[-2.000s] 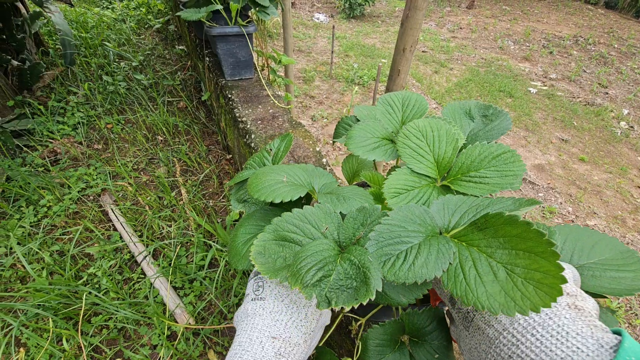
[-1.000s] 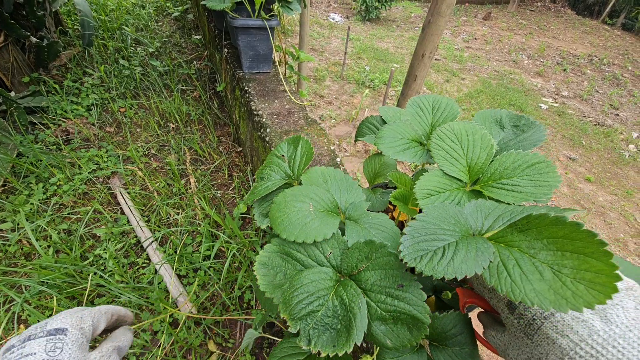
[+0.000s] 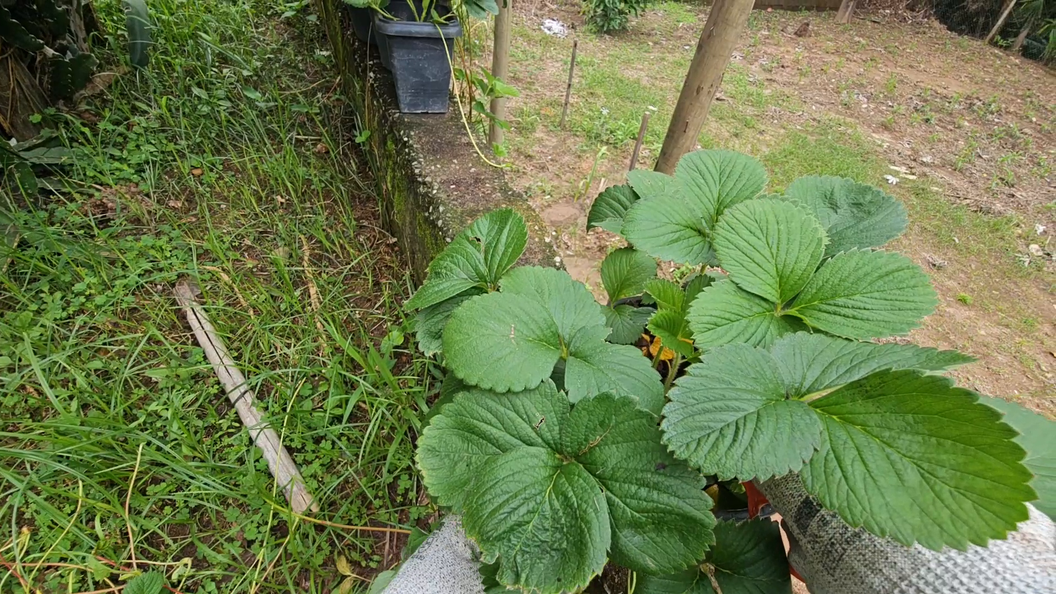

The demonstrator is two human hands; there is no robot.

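A leafy strawberry plant [image 3: 561,462] fills the middle and right of the head view. My left hand [image 3: 441,561], in a light grey knitted glove, is at the bottom edge beside the lower leaves; its fingers are hidden under them. At the lower right is my right hand [image 3: 916,544], gloved in grey and partly covered by a large leaf. A red-orange handle [image 3: 755,499] of some tool shows by that hand's fingers; how the hand closes on it is mostly hidden. Yellowish leaf parts [image 3: 660,348] show deep among the stems.
A low mossy concrete wall [image 3: 462,165] runs back from the plant, with a black plastic pot [image 3: 419,66] on top. Behind stands a wooden post [image 3: 705,78]. Grass covers the left side, where a weathered stick [image 3: 243,400] lies. Bare soil with patchy grass is at the right.
My left hand was out over the grass at the lower left one second ago; now it is at the plant's lower leaves. My right hand remains at the lower right, under the leaves.
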